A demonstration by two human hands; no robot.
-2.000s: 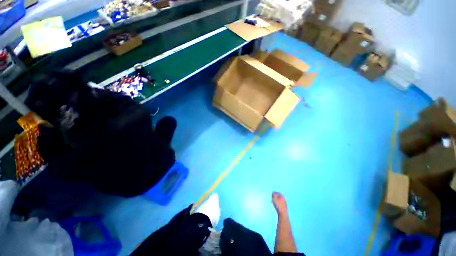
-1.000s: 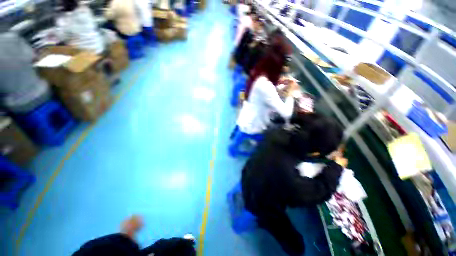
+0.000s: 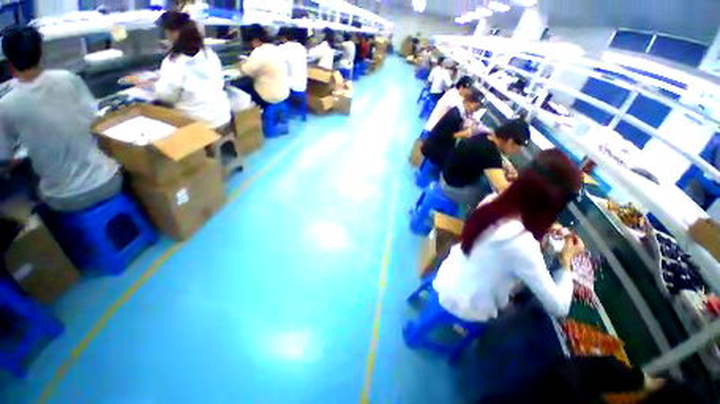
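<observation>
Neither of my hands is in view. Orange film strips [image 3: 594,339] lie on the dark green bench at the lower right, in front of a dark, cut-off shape at the bottom edge. Red and white wires or small parts [image 3: 583,276] lie just beyond them on the bench, beside the hands of a seated person in a white top. The picture is blurred, so their details cannot be told.
A blue floor aisle [image 3: 300,260] with yellow lines runs ahead. People sit along both sides. Stacked cartons [image 3: 181,197] and blue stools [image 3: 118,229] stand at the left. A person in white [image 3: 493,272] sits on a blue stool at the right.
The view has swung from the bench end and open cartons to the aisle, then risen further along it. The bare hand seen low in the earlier frames is out of view.
</observation>
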